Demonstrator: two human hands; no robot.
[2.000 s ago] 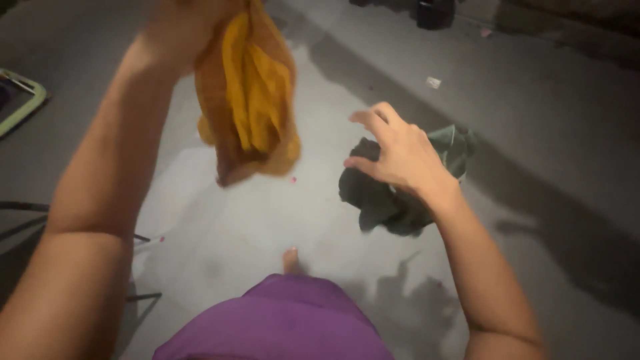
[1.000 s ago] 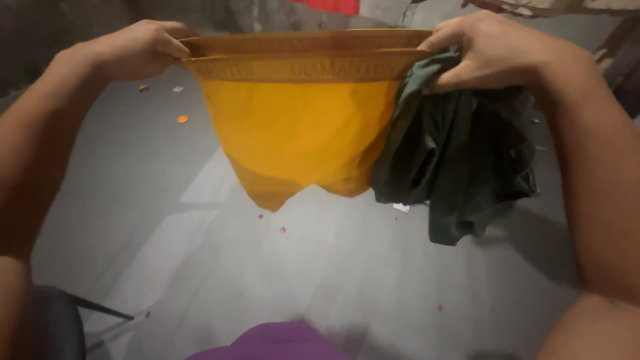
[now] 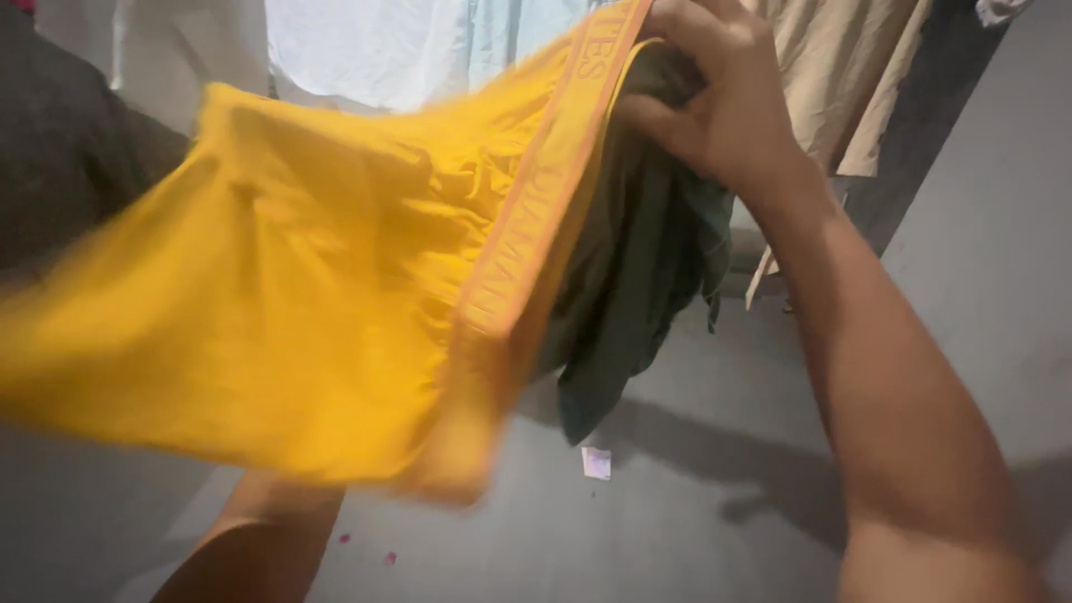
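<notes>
Yellow boxer briefs (image 3: 318, 276) with an orange lettered waistband spread across the left and middle of the view, blurred at their far left and lower edges. My right hand (image 3: 712, 100) grips one end of the waistband at the top, together with a bunched dark green garment (image 3: 636, 251) that hangs below it. Only my left forearm shows, at the lower left beneath the yellow cloth; the left hand is hidden behind the briefs.
White and pale blue cloths (image 3: 368, 50) hang at the top, and a beige cloth (image 3: 829, 75) hangs at the upper right. Dark fabric is at the far left. A small pale scrap (image 3: 596, 463) lies on the grey floor (image 3: 695, 536).
The briefs, held level between both hands a second ago, are now tilted and swung to the left. My left hand has gone out of sight behind them. Hanging cloths have come into view.
</notes>
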